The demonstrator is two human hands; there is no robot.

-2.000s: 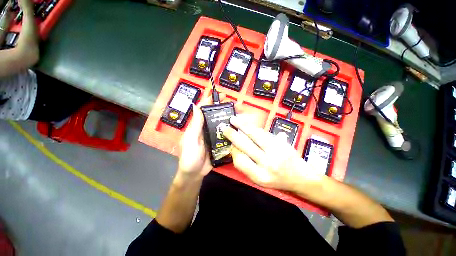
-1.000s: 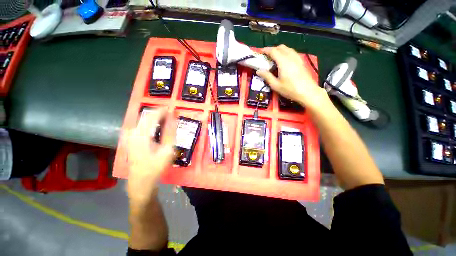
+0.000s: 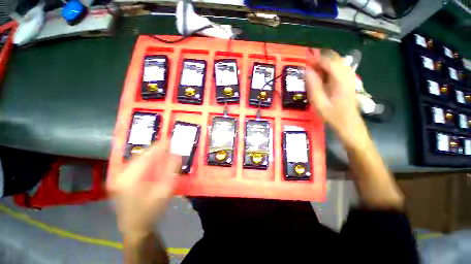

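The red tray (image 3: pixel 201 190) lies on the green bench with black electronic units in its two rows of pockets. Thin cables run to the plugged unit (image 3: pixel 222 139) and to another plugged unit (image 3: pixel 257 143) in the front row. My left hand (image 3: pixel 142 180), blurred, is over the tray's front left corner, by the front left unit (image 3: pixel 142 130). My right hand (image 3: pixel 333 87), blurred, is at the tray's back right edge, beside the back right unit (image 3: pixel 295 86). Whether either hand holds anything cannot be told.
A handheld scanner (image 3: pixel 199 23) lies behind the tray. Another scanner (image 3: pixel 364 95) is partly behind my right hand. A black foam tray (image 3: pixel 419 153) with units stands at the right. A blue item (image 3: pixel 73 11) is at the back left, and a red stool (image 3: pixel 72 180) below left.
The scanner has moved off the tray's units to behind the tray. My right hand has moved right, away from it. The unit that stood on edge now lies flat in its pocket.
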